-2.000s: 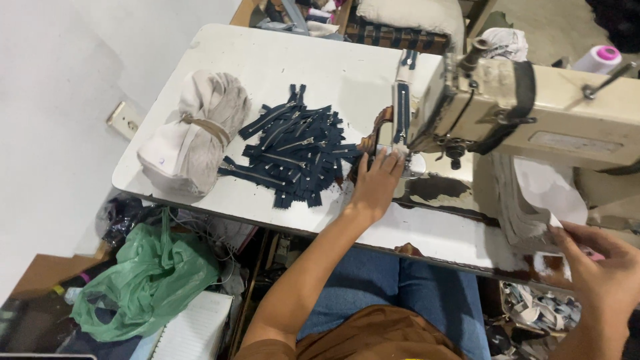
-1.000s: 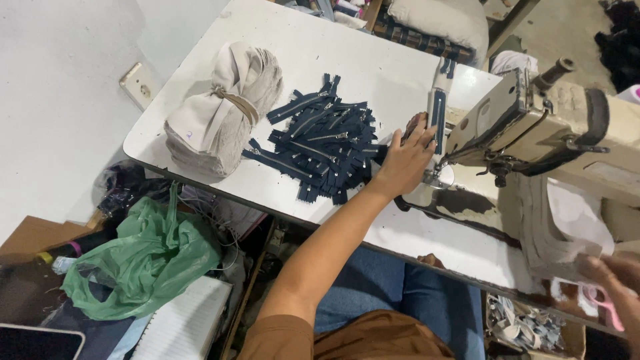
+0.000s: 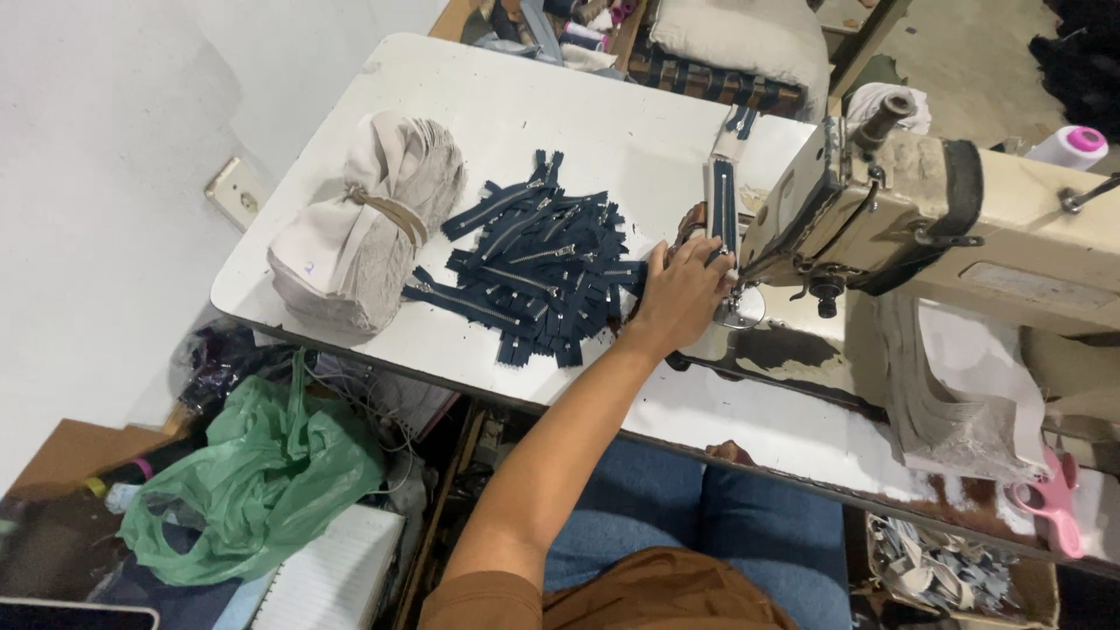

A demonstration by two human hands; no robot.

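My left hand (image 3: 684, 284) lies on the lower end of a navy zipper (image 3: 723, 206), pressing it on a strip of light cloth beside the needle area of the sewing machine (image 3: 927, 201). Left of that hand is a loose pile of navy zippers with metal teeth (image 3: 542, 262). Farther left lies a bundle of light cloth pieces (image 3: 367, 223), tied with a band. Under the machine's arm, a stack of light cloth pieces (image 3: 945, 385) hangs toward the table's front edge, with pink-handled scissors (image 3: 1054, 503) beside it. My right hand is out of view.
The white tabletop (image 3: 612, 105) has a dark, worn front edge. Below it are a green plastic bag (image 3: 262, 472), a ruled notebook (image 3: 341, 569) and a box of cloth scraps (image 3: 962, 569). A thread cone (image 3: 1069, 147) stands behind the machine; a wall socket (image 3: 234, 192) is at left.
My right hand, at the cloth stack two seconds ago, has moved out of view. My left hand stays by the needle area. The pink scissors now show plainly.
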